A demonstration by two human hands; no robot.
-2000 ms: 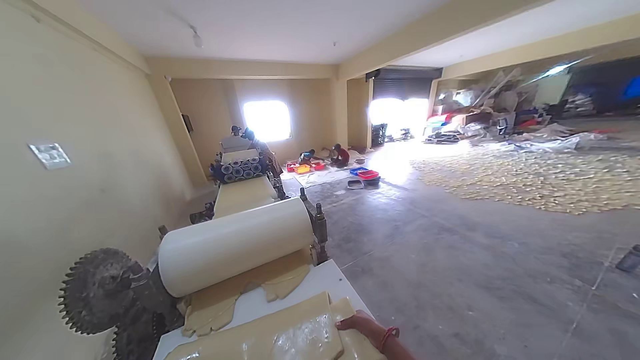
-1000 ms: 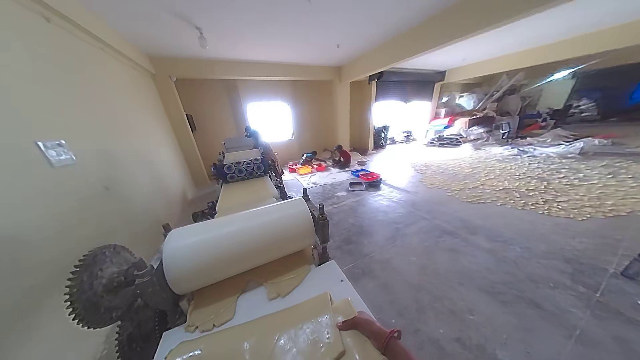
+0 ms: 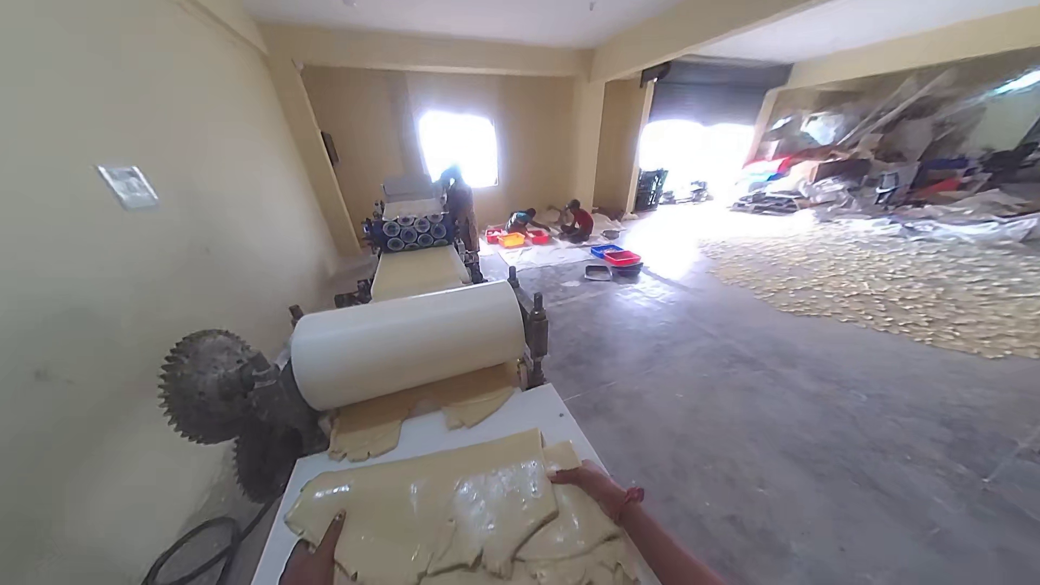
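A thick, shiny slab of pale dough (image 3: 439, 496) lies in layers on a white feed board (image 3: 536, 410). At its left edge is my left hand (image 3: 315, 552), thumb on top, the other fingers largely hidden. My right hand (image 3: 587, 481) grips the slab's upper right edge, and a red band circles that wrist. Beyond the slab, a large white roller (image 3: 410, 345) spans the machine, with torn dough flaps (image 3: 370, 431) coming out beneath it onto the board. A flat dough sheet (image 3: 420, 270) runs behind the roller.
Toothed gears (image 3: 207, 386) stand left of the roller, near the wall; a black cable (image 3: 199, 540) lies below. A person (image 3: 461, 207) stands by the far rollers (image 3: 414, 231). Two people sit near coloured trays (image 3: 621, 257). Many thin pale pieces (image 3: 910, 284) cover the floor at right.
My left hand has come into view at the slab's left edge. My right hand stays at the right edge of the dough.
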